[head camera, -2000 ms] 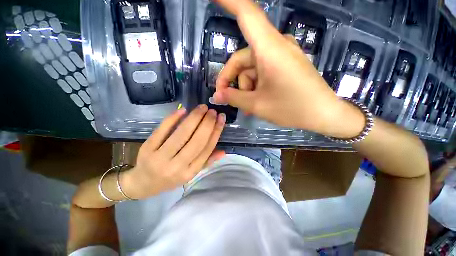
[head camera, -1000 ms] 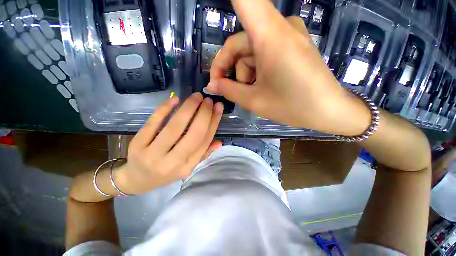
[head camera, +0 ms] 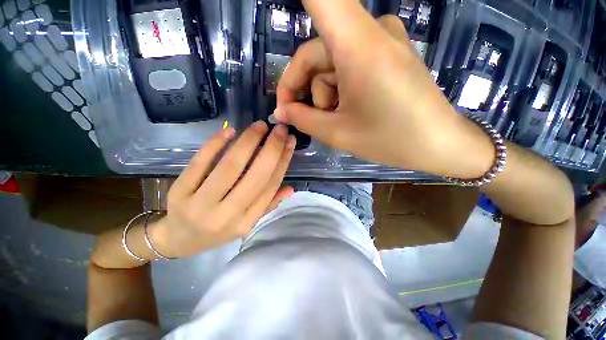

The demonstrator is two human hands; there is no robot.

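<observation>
A black phone housing (head camera: 282, 63) lies in a pocket of the clear blister tray (head camera: 149, 156), partly hidden by my hands. My right hand (head camera: 365, 99) pinches a small pale adhesive pad (head camera: 273, 119) between thumb and forefinger at the housing's lower part. My left hand (head camera: 222, 186) is palm down, fingers slightly spread, fingertips at the housing's lower end; whether it grips anything is hidden. The housing in the pocket to the left has a grey-white oval pad (head camera: 167, 80) below its silvery label.
A sticker sheet with rows of ovals (head camera: 52, 76) lies on the dark green bench (head camera: 40, 143) at the left. More housings (head camera: 474, 80) sit in tray pockets to the right. Cardboard boxes (head camera: 86, 206) stand below the bench edge. Part of another person (head camera: 591, 246) shows at the far right.
The view has shifted, so the tray and housings sit further left and higher. My right hand keeps its pinch, with the pad lower on the housing and close to my left fingertips.
</observation>
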